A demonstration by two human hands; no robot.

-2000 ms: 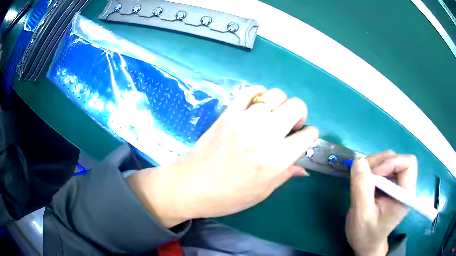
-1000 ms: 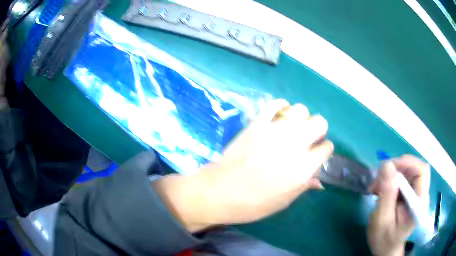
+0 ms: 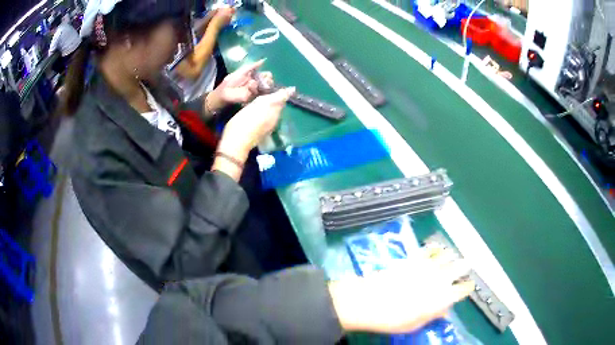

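Note:
My left hand (image 3: pixel 398 296) reaches in from the bottom, blurred, with its fingers over a grey strip (image 3: pixel 492 304) with a row of round spots. The strip lies beside the white stripe and shows on both sides of the hand; whether the fingers grip it is unclear. My right hand is not in view. A stack of grey ridged strips (image 3: pixel 384 201) lies beyond my hand. Clear plastic with blue material (image 3: pixel 377 251) lies between the stack and my hand, and more blue shows below the hand.
A person in a dark grey jacket (image 3: pixel 135 182) stands at the left, both hands at another strip (image 3: pixel 317 106). A blue film bag (image 3: pixel 330 158) lies before them. More strips (image 3: pixel 359 82) lie along the white stripe. Red bins (image 3: pixel 492 37) and a white machine (image 3: pixel 556 47) stand at the far right.
The view has swung left, showing the neighbouring person and the stack. My left hand has left the strip it steadied and is over another. My right hand and the pen have left the picture.

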